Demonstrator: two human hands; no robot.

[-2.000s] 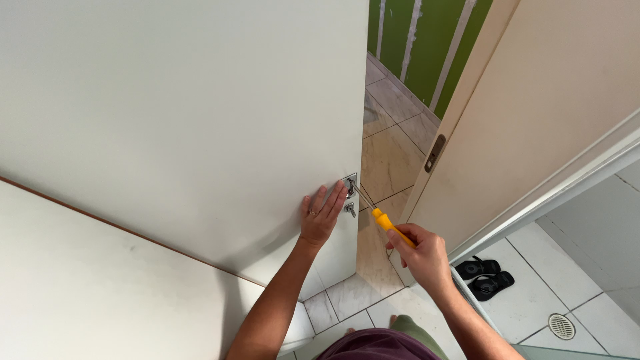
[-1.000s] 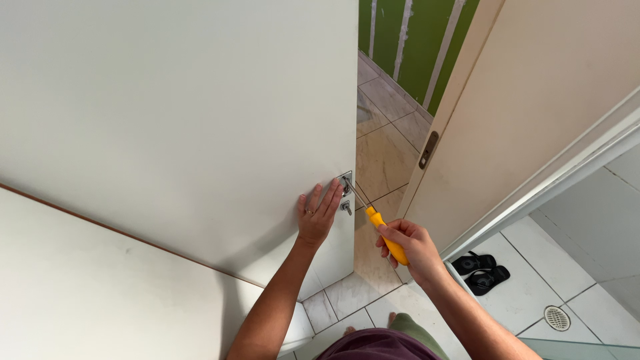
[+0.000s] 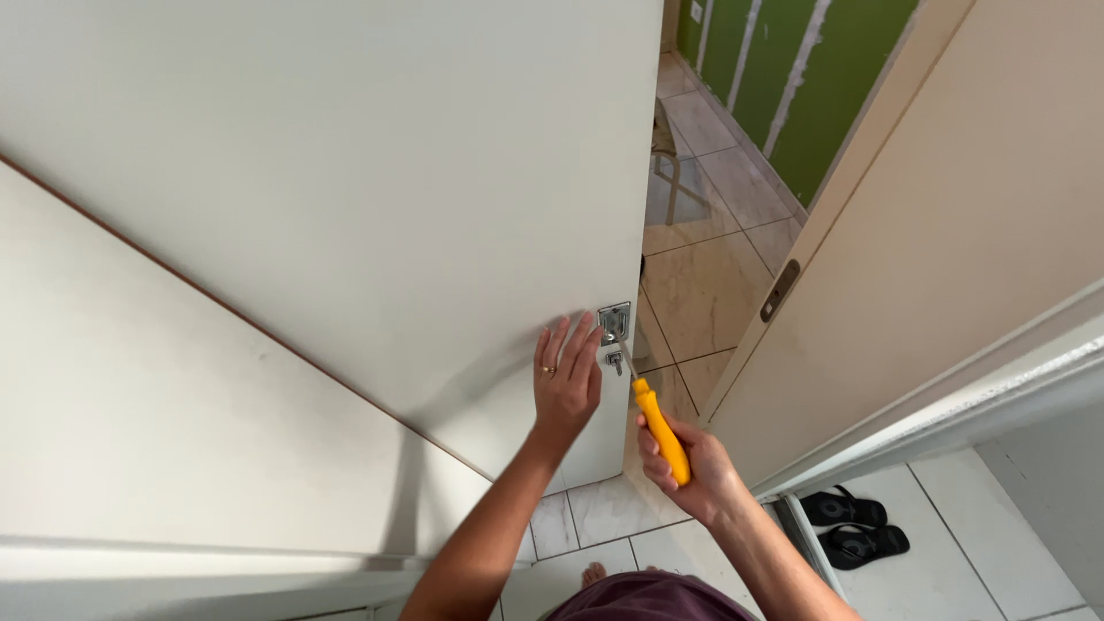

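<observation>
A square metal lock plate (image 3: 614, 323) is set near the edge of the white door (image 3: 414, 190), with a small keyhole fitting (image 3: 615, 361) bearing a key or turn piece just below it. My left hand (image 3: 569, 375), a ring on one finger, lies against the door, fingertips beside the plate's left side. My right hand (image 3: 694, 466) is closed around the yellow handle of a screwdriver (image 3: 663, 433). Its thin metal shaft slants up and left to the plate; the exact contact of the tip is too small to tell.
On the right stands the door frame with a metal strike plate (image 3: 780, 291). Through the gap are floor tiles, a green wall (image 3: 780, 78) with white stripes and part of a metal-legged object. Black flip-flops (image 3: 862, 546) lie at lower right. My bare feet show below.
My left hand's fingers have shifted off the lock plate to its left side, showing more of it. The screwdriver shaft now points more steeply up at the plate.
</observation>
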